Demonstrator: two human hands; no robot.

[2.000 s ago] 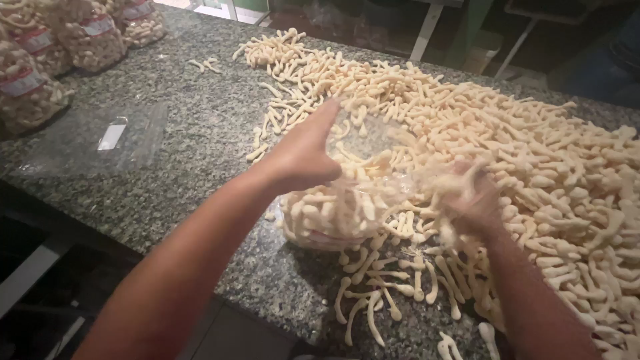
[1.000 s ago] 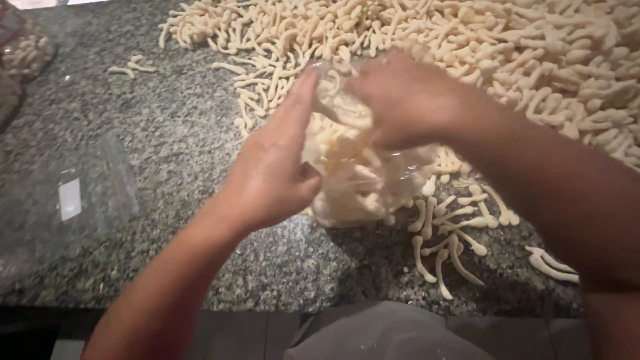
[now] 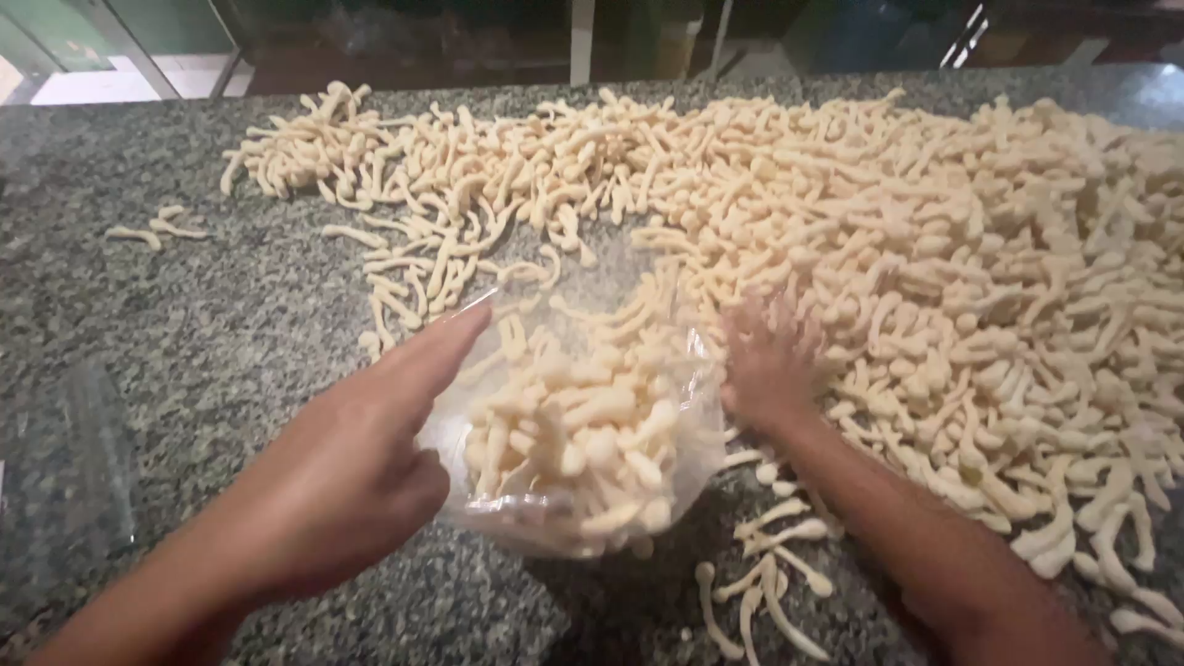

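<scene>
A clear plastic bag point(image 3: 698, 453) with its mouth spread wide stands near the middle, partly filled with pale, knob-ended snack sticks point(image 3: 592, 435). My left hand point(image 3: 361, 462) grips the bag's left rim, index finger stretched along the edge and the other fingers curled. Right of the bag, my right hand point(image 3: 772, 361) lies with spread fingers against the near side of a large heap of the same sticks point(image 3: 925, 240); its fingertips are blurred, and whether it grasps any sticks is unclear.
The speckled granite counter point(image 3: 231, 370) carries the heap across its back and right. A few stray sticks point(image 3: 157, 229) lie at the left, others below my right hand. A flat clear plastic bag point(image 3: 97, 444) rests at the left edge. Glass panels stand behind the counter.
My right hand has moved from over the bag's mouth to the heap at its right. My left hand remains at the bag's left rim. The view has shifted.
</scene>
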